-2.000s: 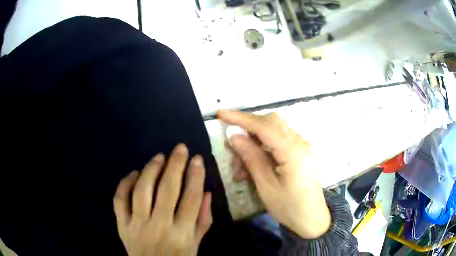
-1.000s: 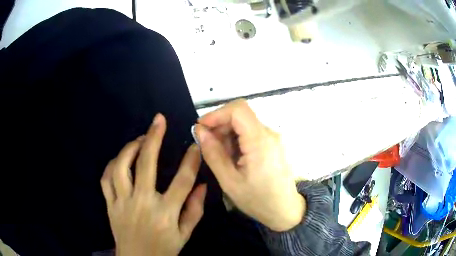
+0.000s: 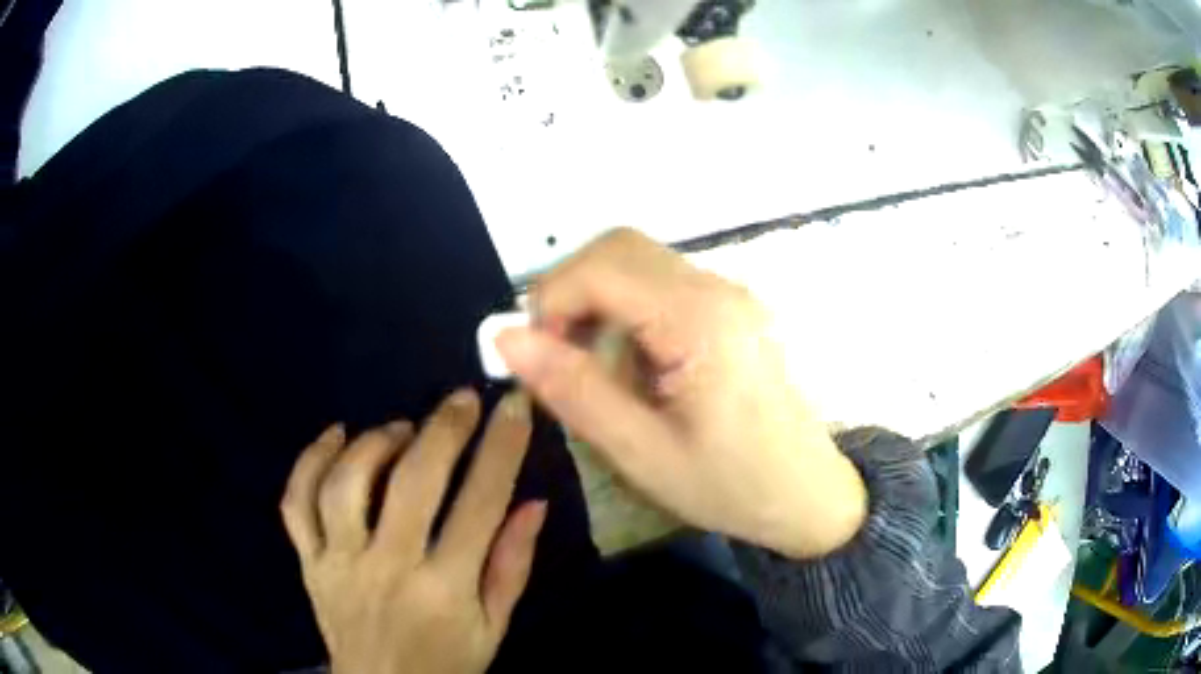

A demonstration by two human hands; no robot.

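Observation:
A large dark fabric panel (image 3: 250, 263) covers the left and lower part of the view, over the white table. My left hand (image 3: 415, 527) lies flat on it near its right edge, fingers apart, holding nothing. My right hand (image 3: 672, 395) is at the panel's right edge, slightly blurred. It pinches a white chip of tailor's chalk (image 3: 495, 345) between thumb and fingertips, at the cloth edge just above my left fingertips. Whether the chalk touches the cloth cannot be told.
The white machine bed (image 3: 764, 145) lies ahead, with a round needle plate (image 3: 636, 78) and a cream-capped knob (image 3: 720, 69) at the top. Small tools lie at its right end. A black phone (image 3: 1008, 454), a red item (image 3: 1069, 391) and blue bags are at lower right.
My right hand has moved left from the table to the cloth edge with the chalk. My left hand's fingers spread, then drew closer again. The view has shifted slightly.

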